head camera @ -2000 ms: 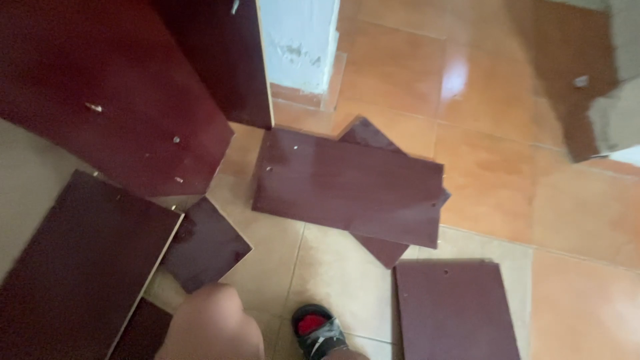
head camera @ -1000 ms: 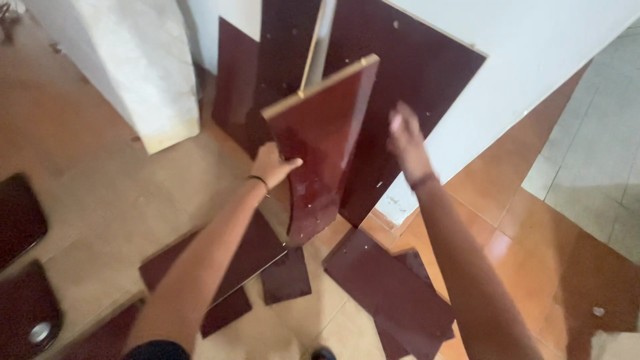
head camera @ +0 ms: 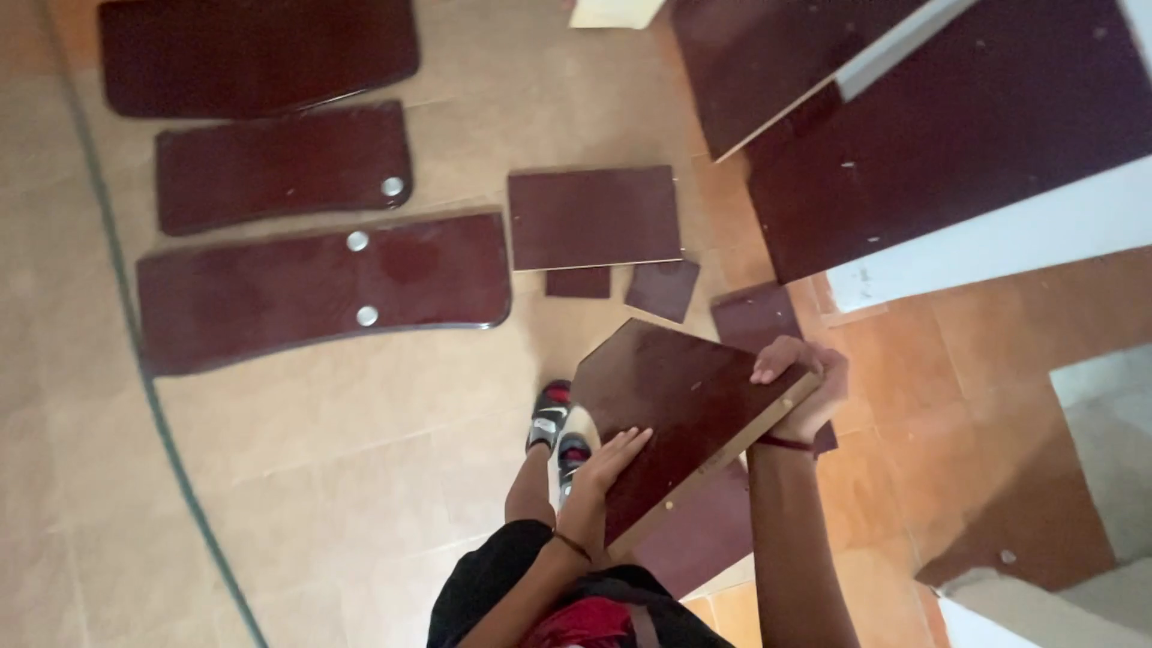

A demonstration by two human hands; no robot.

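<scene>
A dark red wooden panel [head camera: 670, 405] with an unfinished edge and small dowels is held tilted in front of my body. My right hand [head camera: 801, 382] grips its upper right corner, with the fingers over the face. Flat against the face near its lower left side lies my left hand [head camera: 607, 468], its thumb hidden. Beneath and behind the held panel, other dark panels [head camera: 754, 319] lie on the floor. A rectangular panel [head camera: 594, 218] rests beyond it, beside two small square pieces [head camera: 663, 290].
Three curved glossy panels [head camera: 324, 292] lie at the left, two of them with round metal discs. A green cable [head camera: 153, 396] runs along the left floor. Large panels [head camera: 954, 153] stand by a white wall [head camera: 999, 234] at the upper right. My sandalled feet [head camera: 549, 414] are below.
One second ago my left hand held the panel upright near the large panels and my right hand was apart from it. Now the panel is near my body, with both hands on it. The view has swung greatly.
</scene>
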